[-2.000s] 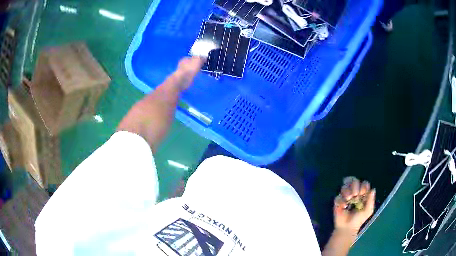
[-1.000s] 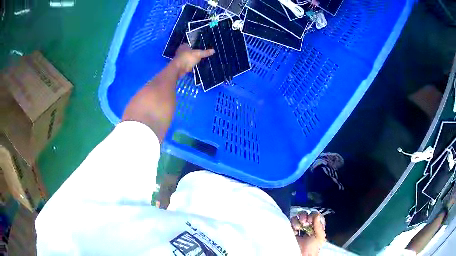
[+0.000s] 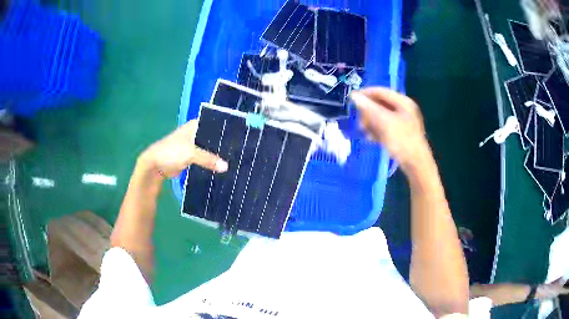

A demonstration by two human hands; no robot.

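Note:
My left hand (image 3: 181, 152) grips a black solar panel (image 3: 249, 174) by its left edge, thumb on its face, over the near part of the blue crate (image 3: 384, 180). A second panel shows behind it. A teal clip (image 3: 254, 120) sits on its top edge and a small clip (image 3: 227, 234) on its bottom edge. Blurred white leads (image 3: 290, 112) bunch at its upper edge. My right hand (image 3: 384, 115) is raised over the crate's right side, fingers bent and blurred; whether it holds anything cannot be told. More panels (image 3: 340, 37) lie in the crate's far part.
A bench (image 3: 497, 205) on the right bears panels (image 3: 549, 143) with white leads. Another person's forearm (image 3: 505, 291) is at lower right. Stacked blue crates (image 3: 50, 59) stand at upper left. A brown carton (image 3: 78, 249) is on the green floor at lower left.
My left hand has lifted the panels from the crate towards me. My right hand has moved from low beside my body up over the crate. The view has turned, and the stacked crates now show.

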